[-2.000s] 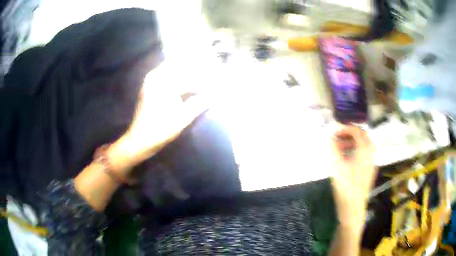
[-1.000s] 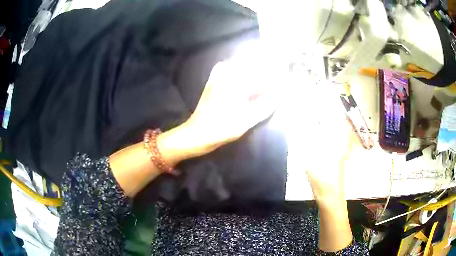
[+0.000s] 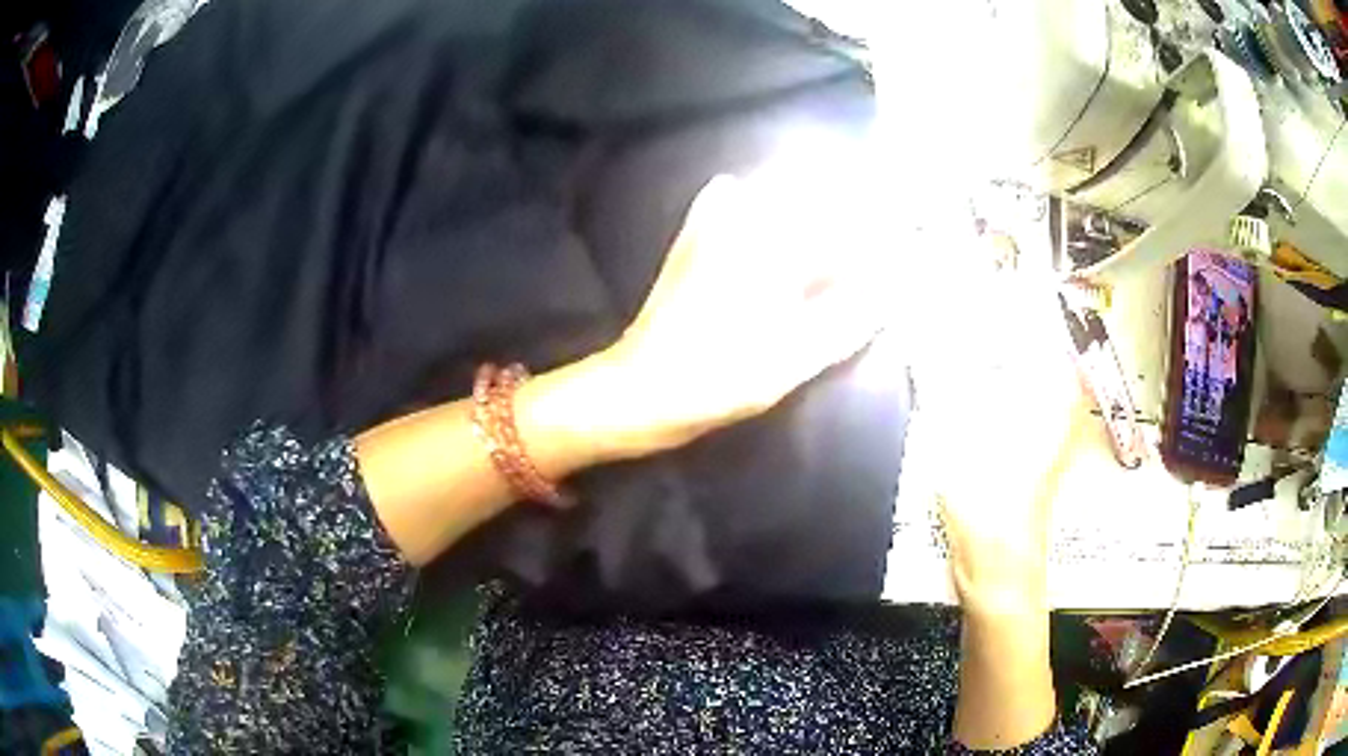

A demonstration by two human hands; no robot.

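A large dark garment piece spreads over the left and middle of the table and down to the wearer's front. My left hand lies on the cloth, with a beaded bracelet at the wrist; its fingertips fade into lamp glare at the cloth's right edge. My right hand is on the white table right of the cloth edge, its fingers washed out by glare. The needle area is lost in the glare. The cream sewing machine head is at the upper right.
A smartphone with a lit screen lies right of my right hand, a thin white cable at its lower end. Slim snips lie between hand and phone. White papers and a yellow band are at lower left.
My right hand has moved from the phone's lower end to the glare beside the cloth edge. The view has shifted, so the phone sits further right. My left hand stays on the cloth.
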